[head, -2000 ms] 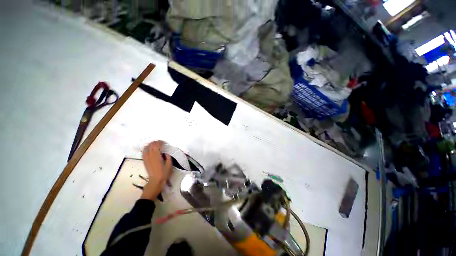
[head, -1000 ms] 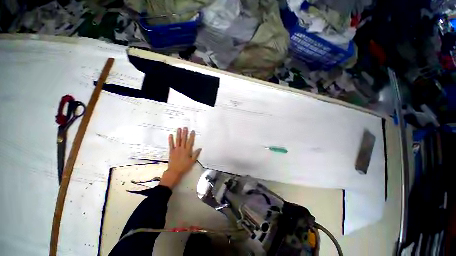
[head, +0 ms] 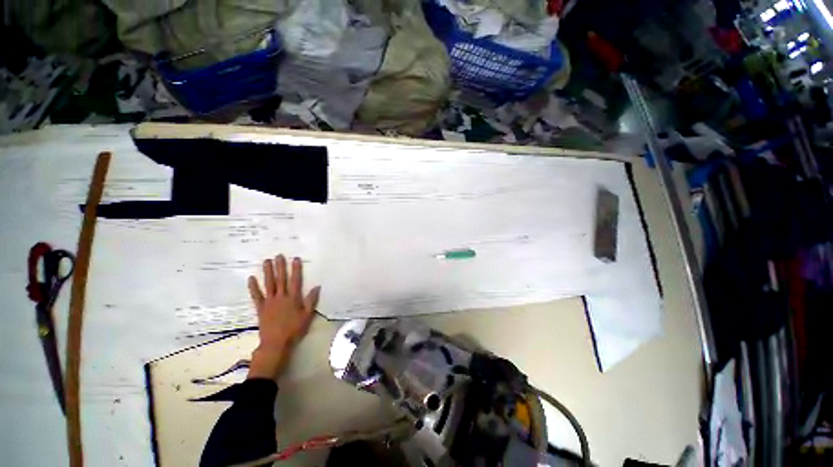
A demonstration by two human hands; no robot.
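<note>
My left hand lies flat with spread fingers on the white paper marker, near its front edge. It holds nothing. The straight-knife cutting machine stands just right of it, its shiny metal foot at the paper's edge. Its power cord, with a reddish taped stretch, runs left past my dark sleeve. My right hand cannot be made out; the machine's near side is cut off by the bottom edge.
Fabric shears and a brown wooden strip lie at the left. A black fabric piece, a green pen-like tool and a grey bar lie on the paper. Blue baskets stand beyond the table. Thin black scraps lie near my sleeve.
My left hand has moved from small pieces at the cut edge to lie flat on the paper. The black and white strips beside it are gone from there. The view has turned and shifted.
</note>
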